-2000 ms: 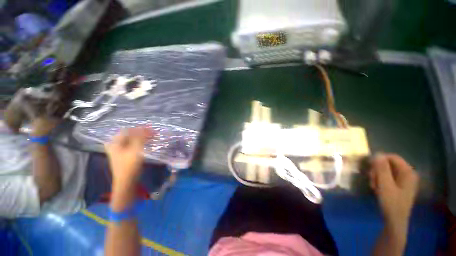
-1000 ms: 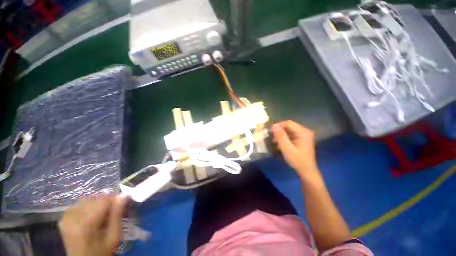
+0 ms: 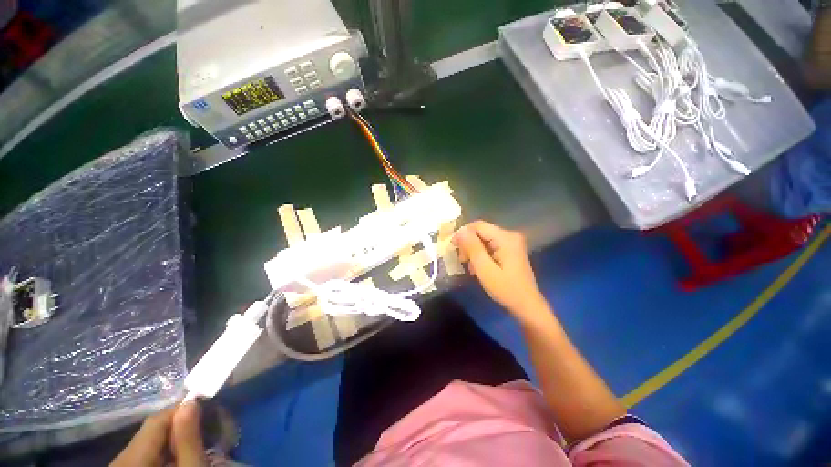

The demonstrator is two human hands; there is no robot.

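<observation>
My left hand (image 3: 166, 439), cut off by the bottom edge, pinches the near end of a white adapter (image 3: 224, 358). The adapter's plain white face shows; its far end meets the grey cord (image 3: 290, 349) at the bar's left end. A coiled white output cable (image 3: 364, 299) lies along the front of the glaring white test bar (image 3: 369, 235), which is taped down with cream strips. My right hand (image 3: 497, 265) is at the bar's right end, thumb and finger close together beside the tape. Glare hides whether it holds the cable end.
The bench instrument (image 3: 264, 68), display lit, stands behind the bar, with coloured wires (image 3: 383, 157) running to it. A film-wrapped dark slab (image 3: 100, 274) at left bears an open adapter (image 3: 32, 302). A grey slab (image 3: 583, 128) at right bears adapters and tangled cables. A red stool (image 3: 743, 246) stands below.
Two seconds ago my left hand was over the wrapped slab. One second ago it was by the adapter, whose board showed; now its plain face shows. My right hand stays at the bar's right end.
</observation>
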